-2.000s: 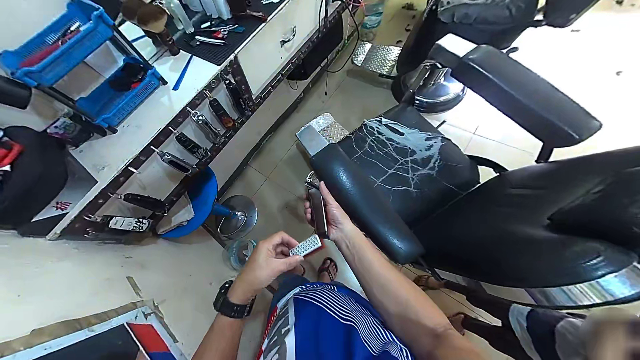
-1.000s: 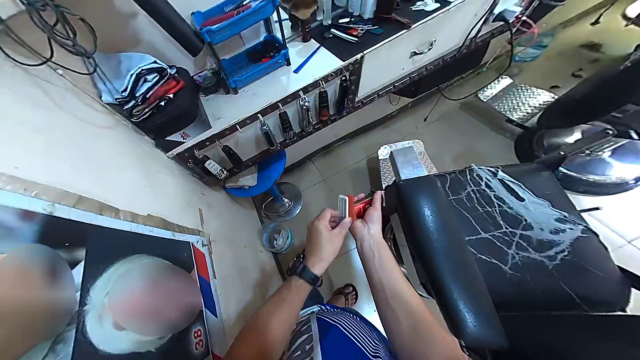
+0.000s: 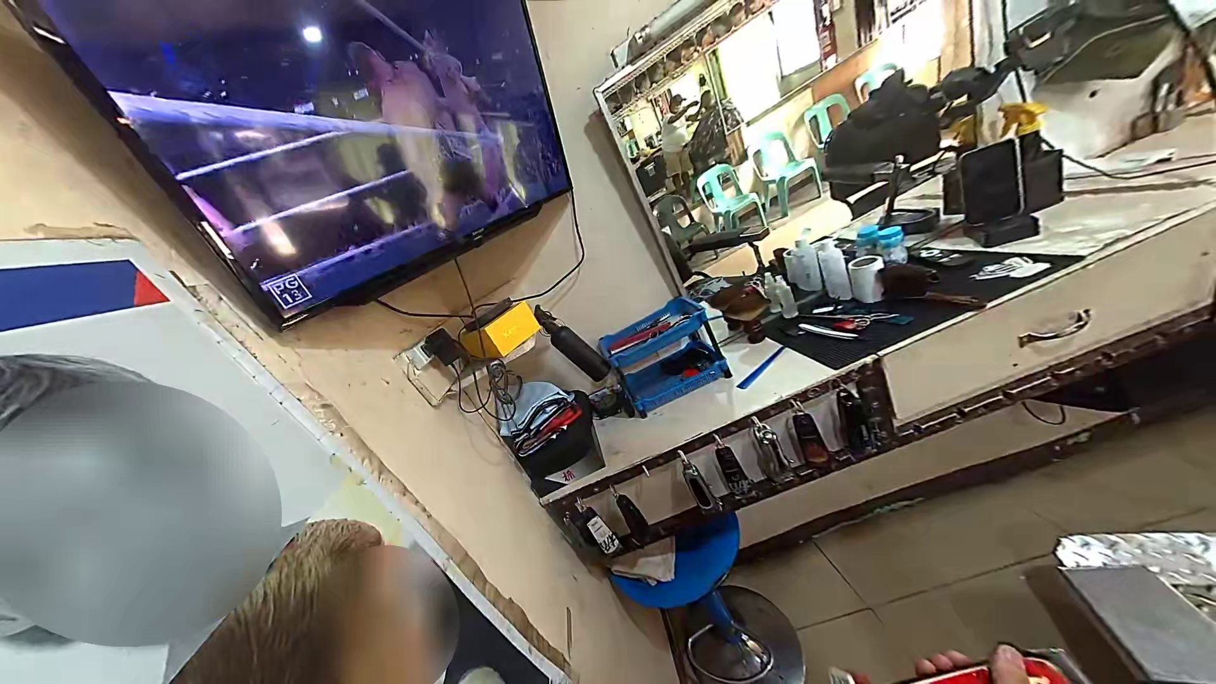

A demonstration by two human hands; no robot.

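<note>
At the bottom right edge, the fingertips and thumb of my right hand (image 3: 1007, 664) grip a red hand-held device (image 3: 969, 674), mostly cut off by the frame. A small pale piece (image 3: 840, 675) shows to its left. My left hand cannot be made out. Several hair clippers (image 3: 731, 468) hang from hooks along the front edge of the white counter (image 3: 655, 439). On the counter, a black ribbed mat (image 3: 855, 347) bears scissors (image 3: 855, 324), a brush (image 3: 909, 281) and other tools. White bottles (image 3: 834, 270) stand behind them. A blue comb (image 3: 761, 368) lies left of the mat.
A blue stool (image 3: 714, 562) stands below the counter. A metal footrest (image 3: 1140, 551) is at lower right. A two-tier blue rack (image 3: 676, 375) and a black bin with cloths (image 3: 556, 456) occupy the counter's left end. A television (image 3: 332, 142) and mirror (image 3: 760, 161) are above; a poster (image 3: 218, 380) is at left.
The view has swung up and left, bringing in the television and mirror. Both hands were in mid-view before, holding a device and a pale toothed piece; now only fingers show at the bottom edge.
</note>
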